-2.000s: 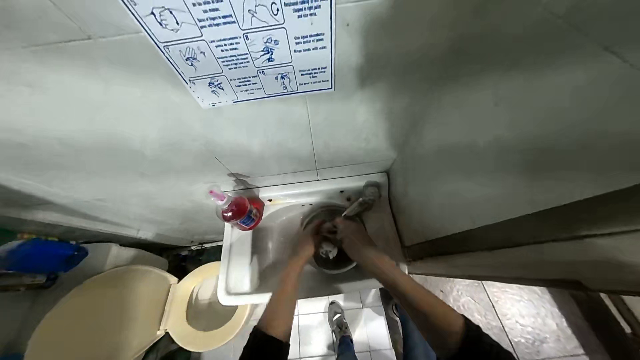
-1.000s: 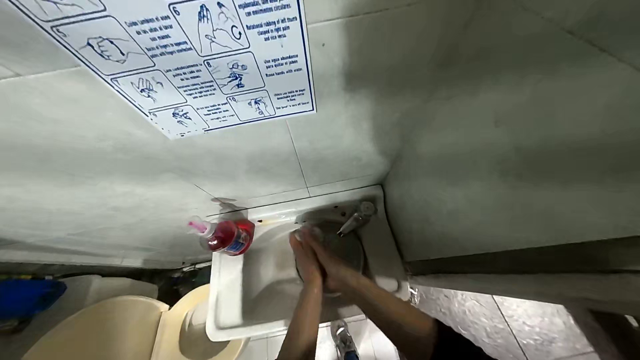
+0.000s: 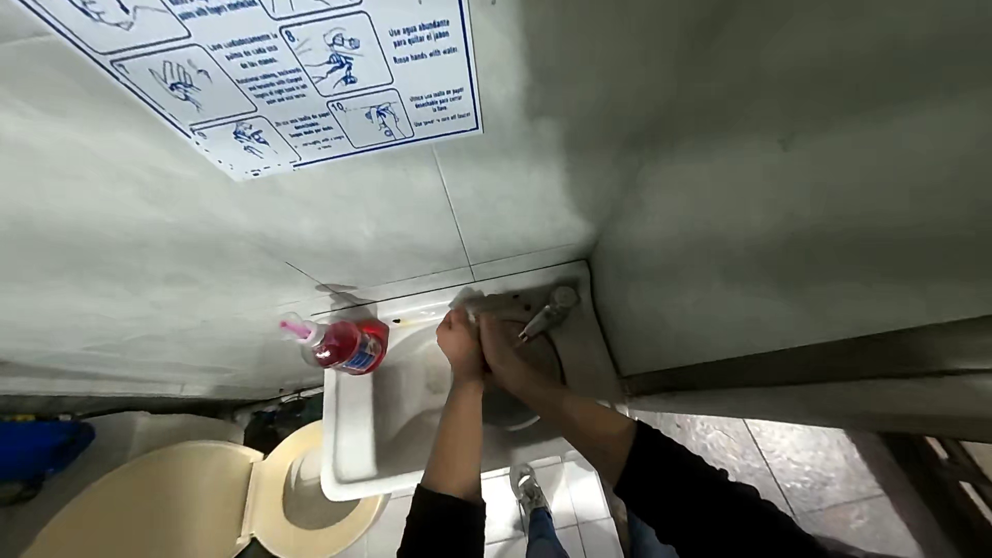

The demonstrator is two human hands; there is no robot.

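Note:
Over the white sink [image 3: 349, 453], my left hand [image 3: 459, 342] is curled, close against my right hand [image 3: 497, 349]. A pale, partly see-through item [image 3: 466, 298] shows at the fingertips by the sink's back ledge; which hand holds it, if either, I cannot tell. Beneath my hands and forearms lies a round dark bowl [image 3: 515, 411] in the basin, partly hidden. The metal faucet [image 3: 549, 311] is just right of my right hand, and whether water runs is not clear. A pump bottle of red liquid soap [image 3: 353, 346] stands on the sink's left corner.
Left of the sink is a cream toilet seat [image 3: 271, 504] with its lid [image 3: 155, 504]. A blue item [image 3: 43, 449] lies at far left. An illustrated handwashing sign [image 3: 310, 85] hangs on the tiled wall above. A wall [image 3: 775, 232] borders the sink's right side.
My hands have moved from over the dark bowl toward the back of the sink, left of the faucet. One second ago they were pressed together with fingers extended; now my left hand is curled.

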